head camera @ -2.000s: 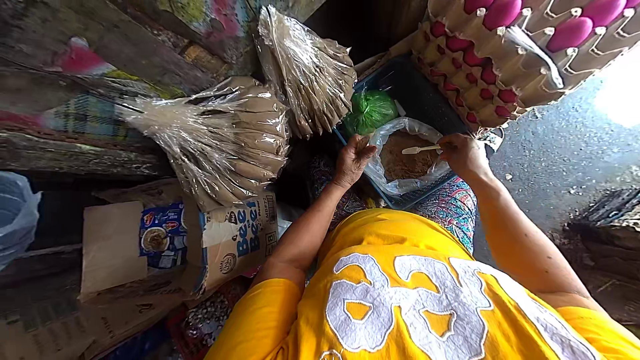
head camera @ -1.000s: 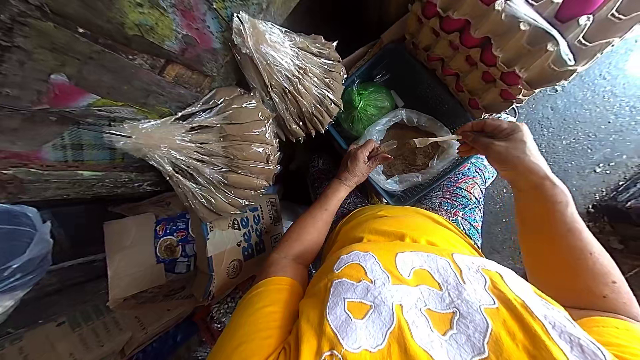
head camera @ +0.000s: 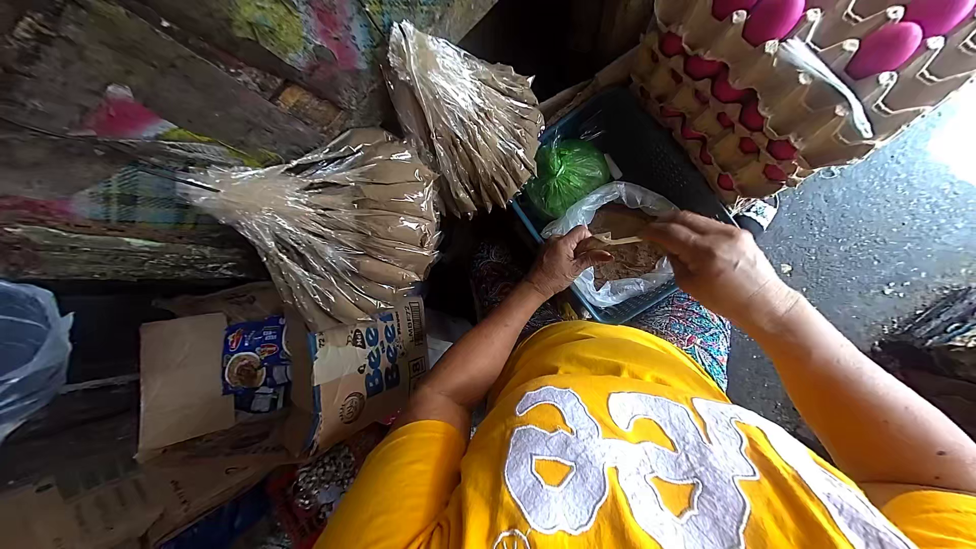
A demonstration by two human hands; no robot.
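My right hand point(head camera: 705, 263) grips a small pale stick or flat spoon point(head camera: 624, 240) over a clear plastic bag of brown powder point(head camera: 629, 267). Its tip meets my left hand point(head camera: 568, 259), whose fingers are pinched at the bag's left side around something small and pale, too small to tell. The open bag stands in a blue plastic basket point(head camera: 631, 309). Behind it in the basket lies a knotted green plastic bag point(head camera: 568, 174).
Stacked egg trays point(head camera: 816, 99) with pink eggs stand at the upper right. Two plastic-wrapped bundles of brown packets point(head camera: 366, 221) hang to the left. Below are an open cardboard box point(head camera: 187, 381) and, at the far left, a clear plastic bag point(head camera: 30, 343).
My right hand has moved left with the stick, from the bag's right side to over the powder, close to my left hand. My left hand stays at the bag's left side.
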